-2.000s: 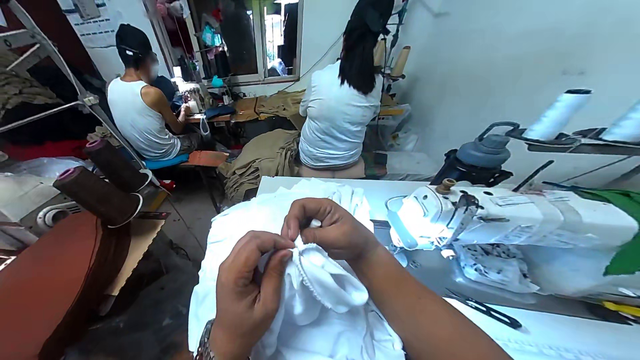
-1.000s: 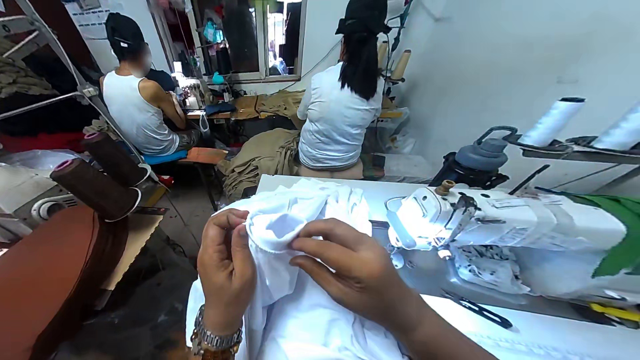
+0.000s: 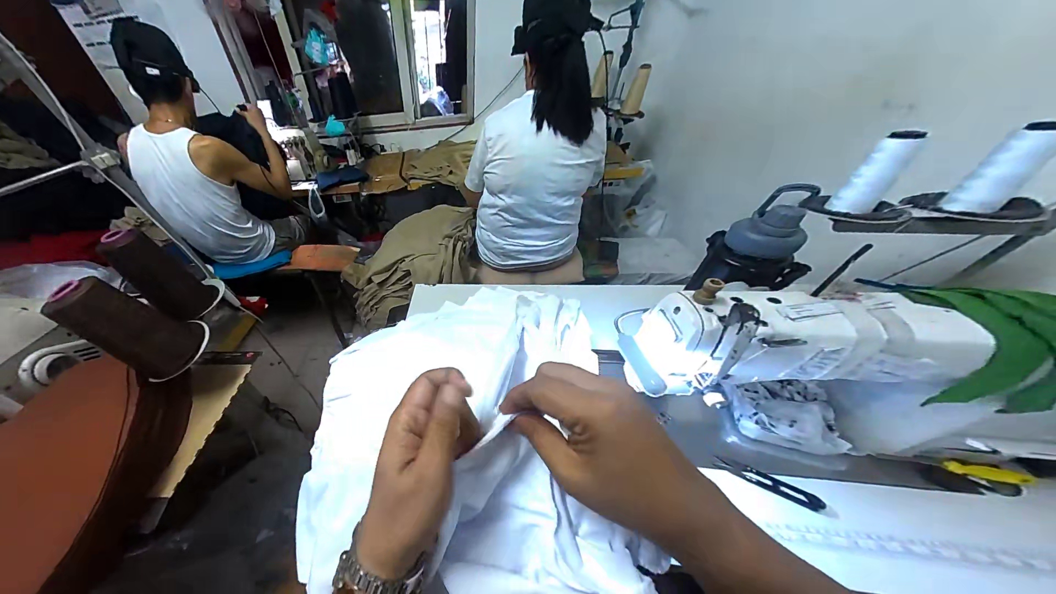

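Note:
White fabric (image 3: 388, 396) lies heaped over the table edge, in the middle of the head view. My left hand (image 3: 425, 470), with a metal watch at the wrist, pinches a piece of it between curled fingers. Close by on the right, my right hand (image 3: 598, 445) grips the same cloth between thumb and forefinger, and a short edge is stretched between the two hands. To the right of the cloth stands a white sewing machine (image 3: 841, 338) with its lamp lit. Black thread snips (image 3: 771, 484) lie on the table in front of it.
Cones of white thread (image 3: 879, 173) stand on a rack at right, near a grey bottle (image 3: 767, 235). Green cloth (image 3: 1015, 338) hangs over the machine. Brown thread cones (image 3: 128, 326) are at left. Two people sit ahead, one at a lit machine (image 3: 297, 148). A yellow-handled tool (image 3: 988, 472) lies far right.
The round, gathered opening of white cloth held up between my hands earlier is no longer spread; my hands now hold a narrow edge lower down. The person at left has raised a hand with dark cloth.

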